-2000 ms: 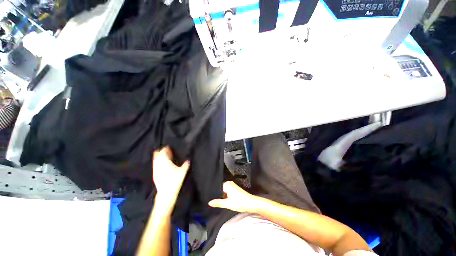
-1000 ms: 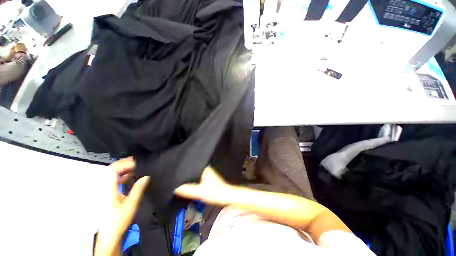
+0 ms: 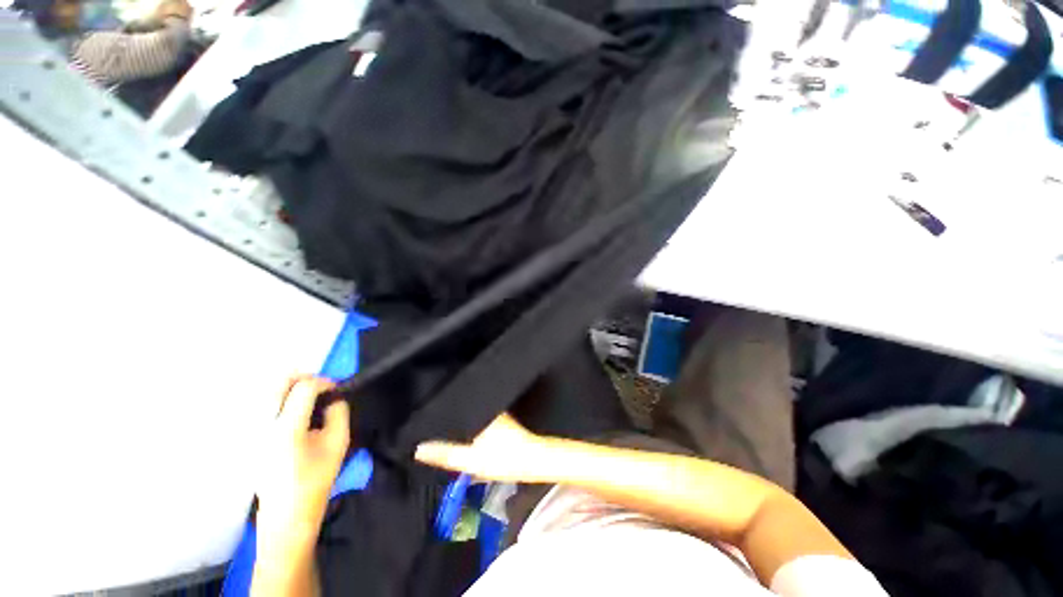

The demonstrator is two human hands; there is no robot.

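Observation:
A large black garment (image 3: pixel 431 152) lies in folds left of the machine's needle area and hangs down towards my lap. My left hand (image 3: pixel 312 429) is closed on an edge of the black cloth at the lower left and holds it stretched in a narrow fold from the machine bed. My right hand (image 3: pixel 487 450) holds the lower edge of the flat black panel (image 3: pixel 542 332), thumb pointing left. The far end of the cloth is at the needle area; the needle itself cannot be made out.
The white machine bed (image 3: pixel 804 251) is at the right, with small dark snips (image 3: pixel 919 215) on it. Black strips (image 3: pixel 947 41) hang over the machine head. A blue bin (image 3: pixel 239 557) is below. A white table (image 3: pixel 128 385) is at the left. A pale cloth piece (image 3: pixel 909 429) lies among black cloth at the lower right.
The view has swung left, so the machine sits further right. My left hand has moved from flat on the cloth to gripping its edge and pulling it taut towards the lower left.

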